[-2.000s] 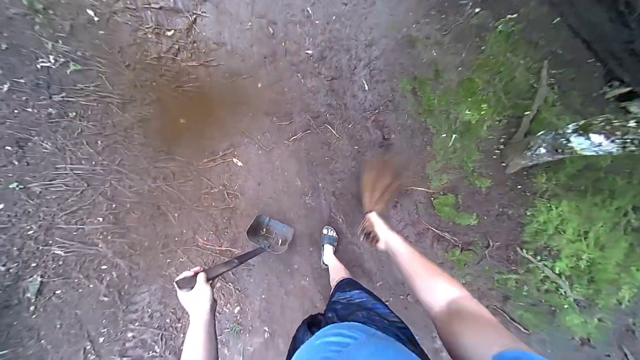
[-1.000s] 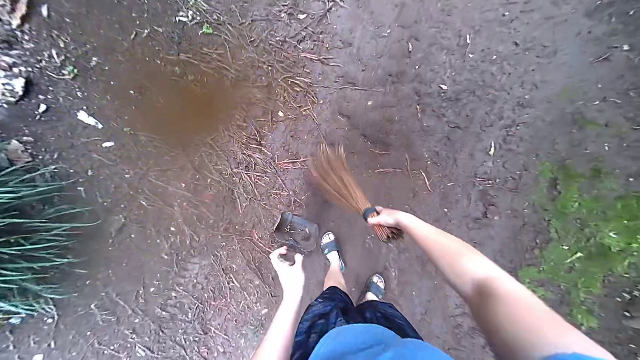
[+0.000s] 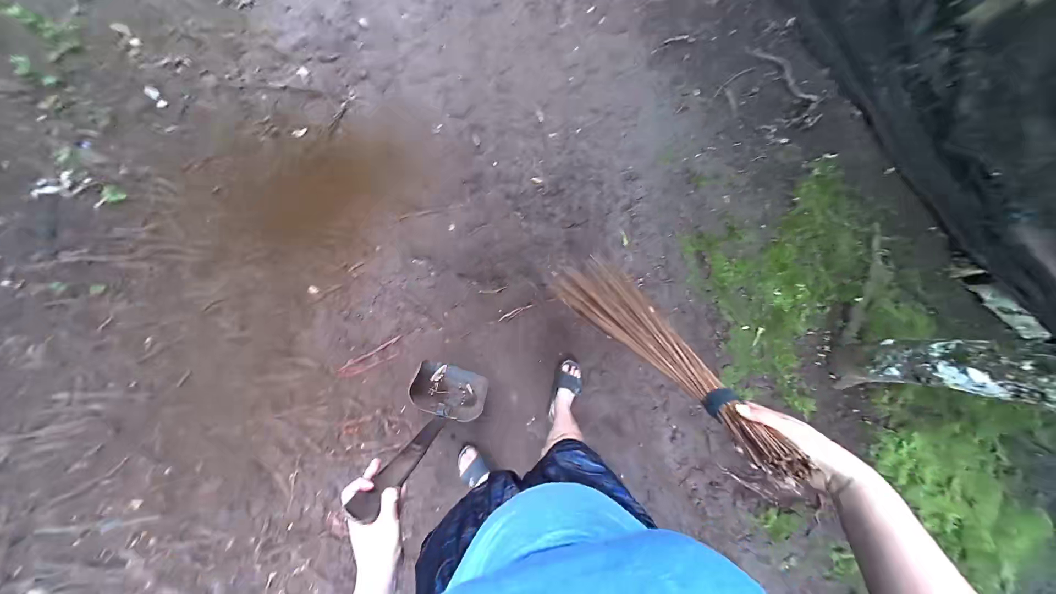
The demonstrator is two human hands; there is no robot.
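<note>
My left hand (image 3: 373, 516) is closed around the dark handle of a small dustpan (image 3: 448, 391), which is held out ahead of my feet, low over the dirt. Some twigs and leaf bits lie in its pan. In my right hand (image 3: 792, 445) is a stick broom (image 3: 648, 334) of thin brown bristles, gripped just behind its dark band. Its bristles fan out up and to the left, above and to the right of my sandaled feet. Whether the bristle tips touch the ground I cannot tell.
Damp dirt ground (image 3: 511, 206) bears scattered twigs and leaf bits, with more litter on the left. Green low plants (image 3: 792, 280) grow on the right, beside a lichen-spotted log (image 3: 965, 367). A dark sheet or netting (image 3: 949, 124) stands at the upper right.
The broom has swung outward to the right, away from the dustpan and my feet. The dustpan's long handle, foreshortened a second ago, now shows. The view has shifted along the ground.
</note>
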